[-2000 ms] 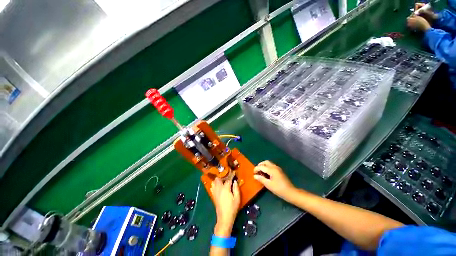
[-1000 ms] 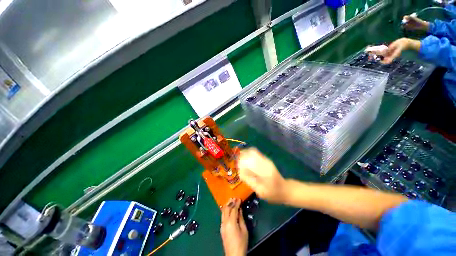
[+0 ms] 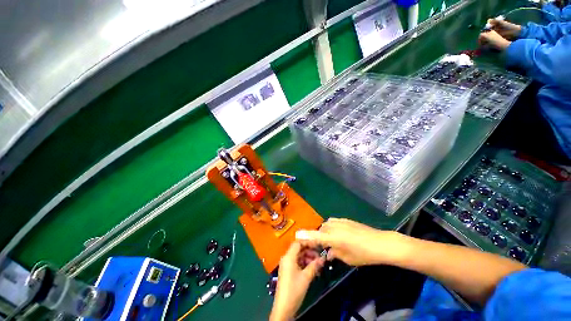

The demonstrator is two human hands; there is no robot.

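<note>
My left hand (image 3: 293,276) and my right hand (image 3: 350,241) meet in front of the press base. The left fingertips hold a small black housing (image 3: 307,256). The right fingers touch it, with a small white thing at their tips. The orange toggle press (image 3: 285,229) stands just beyond my hands. Its red handle (image 3: 251,187) is folded down over the front. My hands hide the near right corner of the base. A black part (image 3: 272,286) lies on the mat beside my left hand.
Loose black parts (image 3: 203,274) lie left of the press, near a yellow lead (image 3: 190,310) and a blue box (image 3: 134,291). A tall stack of blister trays (image 3: 391,178) stands right; a lower blister tray (image 3: 485,207) is beyond the bench edge. Another person's hands (image 3: 498,34) are far right.
The red handle has swung from upright to folded down. My right hand has left the press and come down beside my left hand. The left hand has moved from the nest to in front of the base.
</note>
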